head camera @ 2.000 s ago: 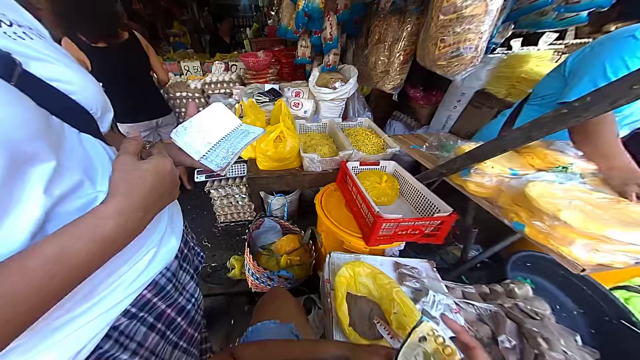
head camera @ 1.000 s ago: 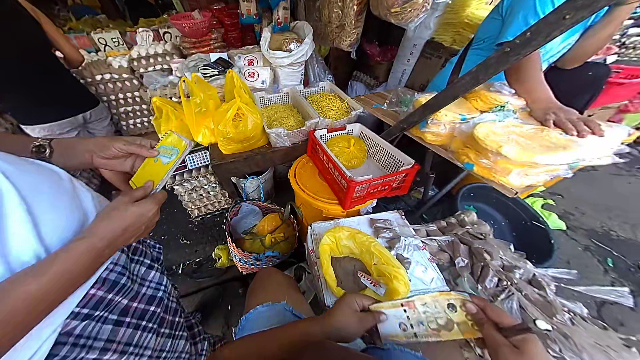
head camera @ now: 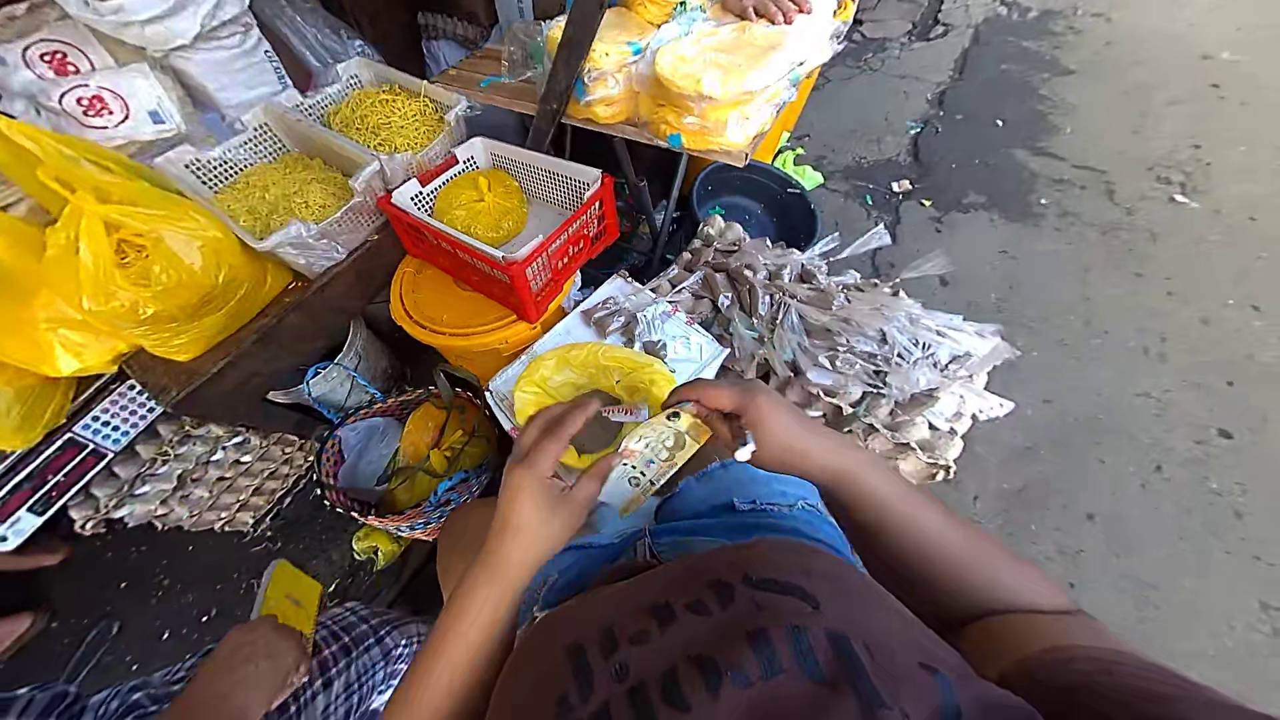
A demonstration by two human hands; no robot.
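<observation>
A banknote (head camera: 655, 458) is held slanted above my lap. My right hand (head camera: 745, 425) pinches its upper right corner, and a small white-tipped object pokes out from under that hand. My left hand (head camera: 555, 470) is at the note's left edge with fingers spread; whether they touch the note is unclear. Just beyond the hands, a bowl-like container lined with a yellow plastic bag (head camera: 590, 375) holds something grey-brown, on a white board (head camera: 690, 345).
Small filled plastic bags (head camera: 820, 330) lie to the right. A red crate (head camera: 560, 270) with bagged noodles rests on an orange bucket (head camera: 450, 310). A woven basket (head camera: 460, 490) stands left. Another person's hand (head camera: 265, 650) holds a yellow pad at lower left; a digital scale (head camera: 70, 470) is nearby.
The view has swung down and right. Both my hands were at the banknote's ends a second ago; the left fingers are now more spread. The other person's yellow pad is lower in view.
</observation>
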